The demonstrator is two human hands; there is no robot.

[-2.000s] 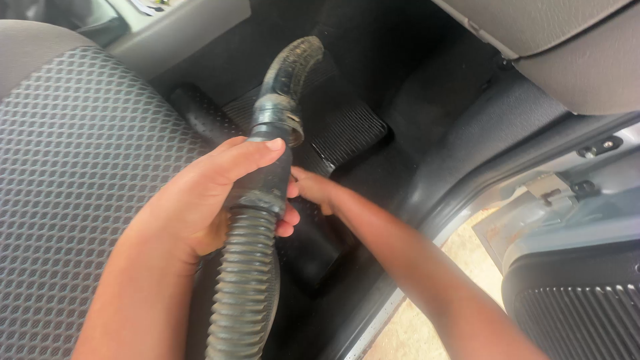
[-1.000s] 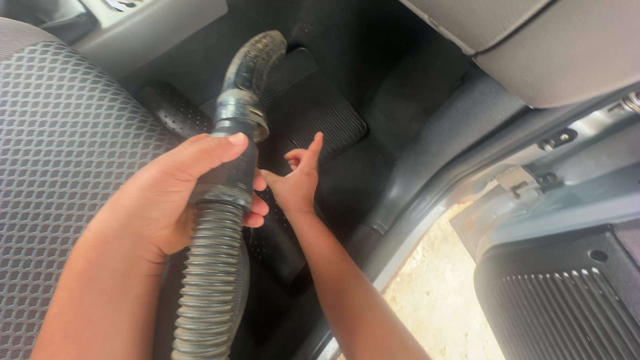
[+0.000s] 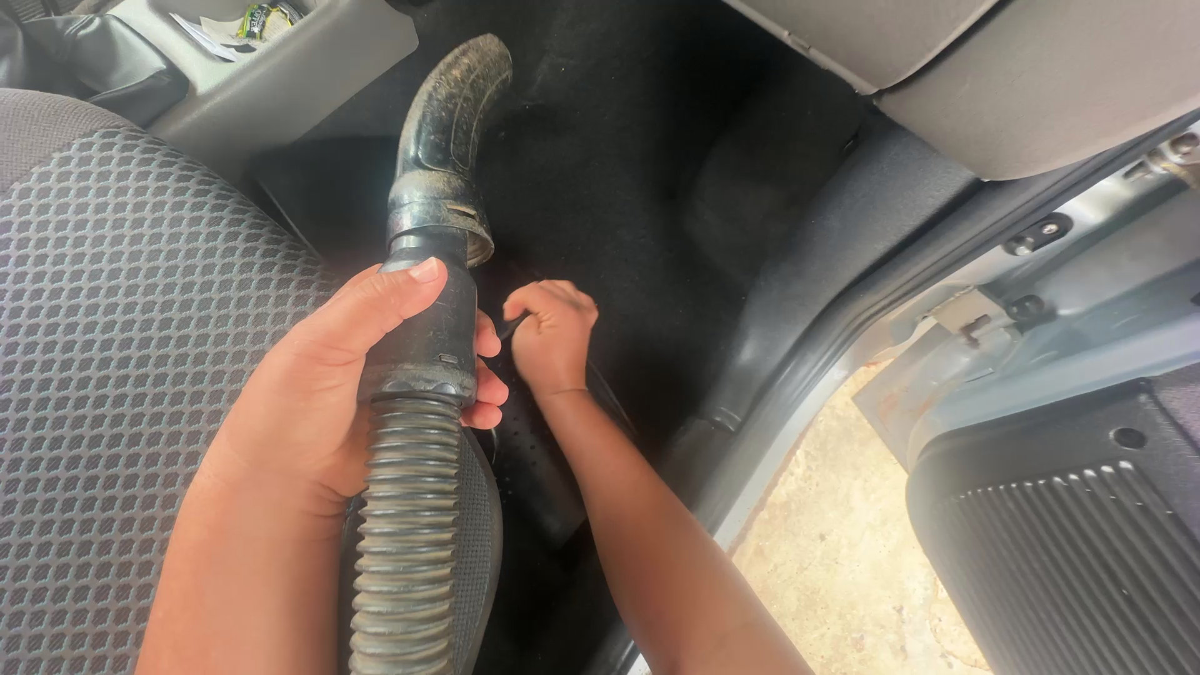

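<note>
My left hand [image 3: 328,375] is wrapped around the black cuff of a vacuum hose [image 3: 408,534], just above its ribbed tube. A curved, dusty plastic nozzle [image 3: 445,122] points up from the cuff. To the right of the cuff, low in the footwell, my right hand [image 3: 553,333] is closed at the edge of a dark floor mat [image 3: 534,459]; a dark edge shows by its thumb. Part of the mat shows perforations below this hand, and the hose and left hand hide some of it.
A patterned fabric seat [image 3: 150,375] fills the left. The center console [image 3: 309,75] holds papers and a wrapper. Dark carpet [image 3: 600,169] covers the footwell. On the right are the door sill [image 3: 797,412], the open door's ribbed panel [image 3: 1059,525] and pale ground outside [image 3: 844,525].
The ribbed part of the mat, seen behind the nozzle earlier, no longer shows there; carpet does. My right hand, fingers spread a second ago, is now closed. My left hand still holds the hose.
</note>
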